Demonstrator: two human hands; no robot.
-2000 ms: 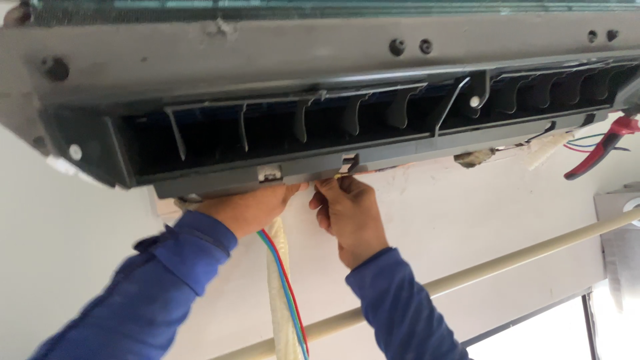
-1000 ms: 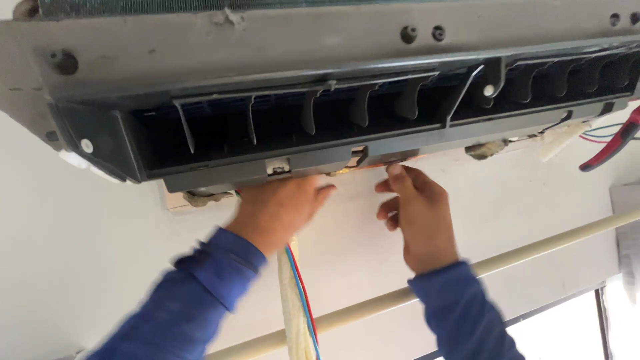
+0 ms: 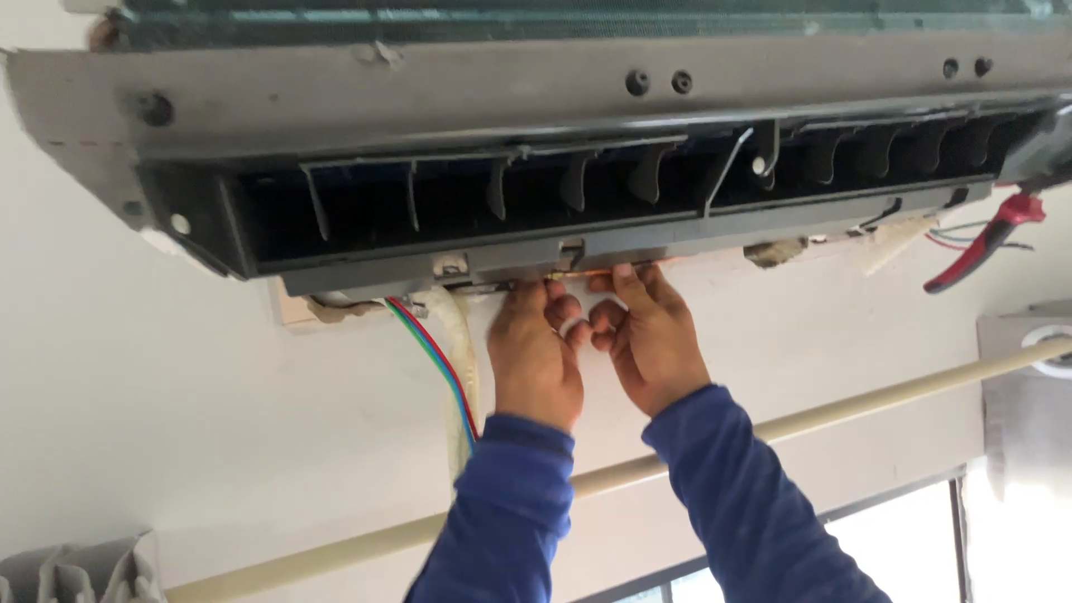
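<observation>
The indoor unit of a split air conditioner [image 3: 502, 239], its cover off and louvre vanes showing, spans the upper view. Just under its lower edge, my left hand [image 3: 536, 352] grips a thin pipe end near a brass-coloured fitting [image 3: 554, 275]. Close on its right, my right hand [image 3: 649, 335] pinches a copper pipe [image 3: 586, 272] between thumb and fingers. The fingertips are partly hidden by the unit's edge. Red, blue and green wires [image 3: 435, 352] hang left of my left hand, beside a pale wrapped pipe [image 3: 456, 368].
Pliers with red and black handles [image 3: 980, 243] hang at the unit's right end. A cream pipe or rod [image 3: 837, 410] crosses behind my forearms. Rough holes [image 3: 775, 251] open in the wall under the unit. A window [image 3: 904, 536] is at lower right, folded grey fabric [image 3: 79, 574] at lower left.
My left hand has moved right, past the hanging wires, and is now beside my right hand. The copper pipe and brass-coloured fitting show more plainly between the hands.
</observation>
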